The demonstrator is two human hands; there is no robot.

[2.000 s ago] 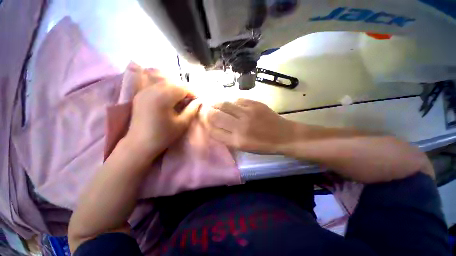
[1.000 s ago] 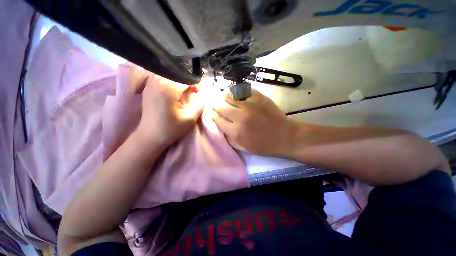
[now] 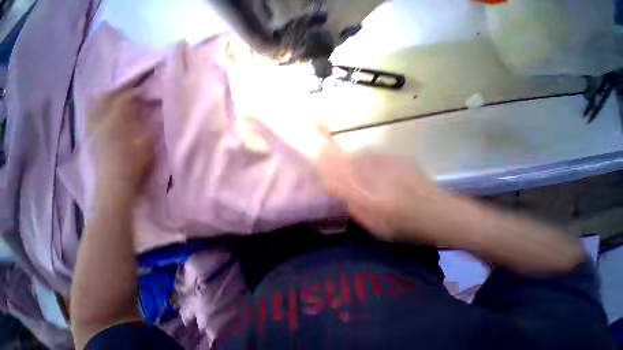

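The pink garment panel (image 3: 205, 150) lies on the machine table, left of and in front of the needle area, with its near edge over the table's front. My left hand (image 3: 126, 137) is blurred, on the pink cloth at the left; whether it grips a fold cannot be told. My right hand (image 3: 376, 188) is blurred near the front table edge, at the right edge of the cloth; its grip is unclear. The presser foot area of the sewing machine (image 3: 300, 41) is in bright glare, with both hands away from it.
Black thread snips (image 3: 372, 77) lie right of the needle. A white chip (image 3: 474, 101) lies by the dark seam line. Dark scissors or trimmers (image 3: 598, 96) are at the far right. A blue crate (image 3: 157, 290) holding pink pieces (image 3: 208, 294) is below the table. Pink folds hang at the left.
Both hands have left the needle area: my left hand moved left over the cloth, my right hand moved back towards the front edge. The panel lies more spread, and the blue crate shows.
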